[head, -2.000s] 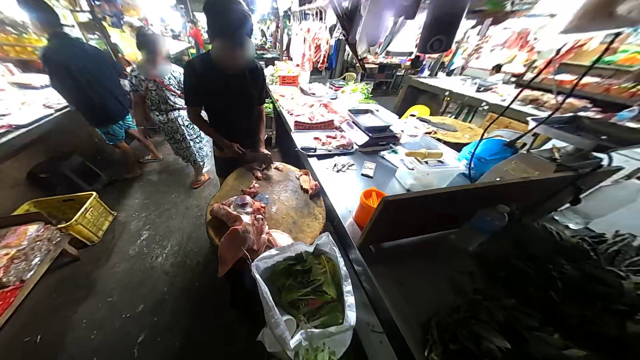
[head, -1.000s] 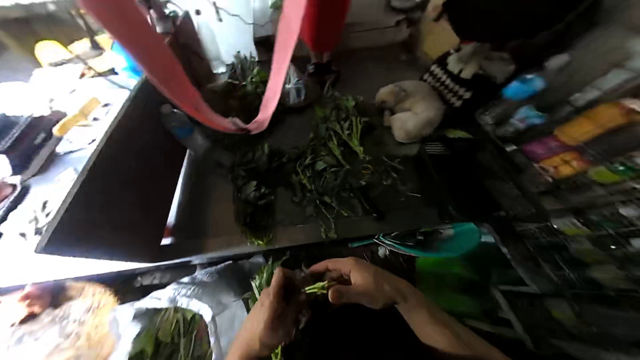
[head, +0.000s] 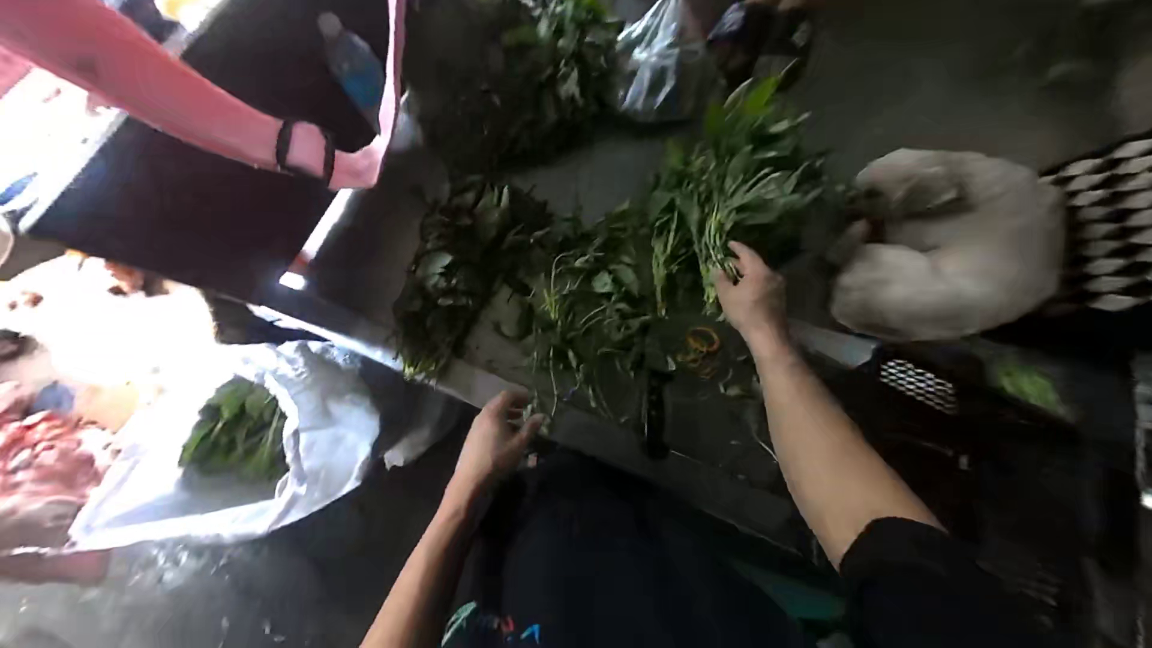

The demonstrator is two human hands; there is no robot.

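My right hand (head: 754, 292) is at the stems of a bunch of leafy greens (head: 733, 184) on the dark stall table (head: 513, 360); whether its fingers close on them is unclear. At the table's front edge is my left hand (head: 493, 436), fingers curled near some thin stems; blur hides whether it holds any. Loose greens (head: 589, 292) lie between the hands, with a darker leafy bunch (head: 450, 261) to their left. A knife with a black handle (head: 655, 414) lies near the front edge, beside several rubber bands (head: 700, 344).
A curled, pale-furred animal (head: 954, 243) lies at the right, next to a black-and-white patterned cloth (head: 1111, 225). Lower left, a white sack (head: 328, 423) holds green leaves, beside raw meat (head: 54, 450). A pink strap (head: 207, 126) hangs upper left. Behind are a clear plastic bag (head: 661, 67) and a plastic bottle (head: 353, 67).
The view has swung from the meat stall to the greens. My hands, close together around some stems one second ago, are now apart, the right one out at the bunch of greens.
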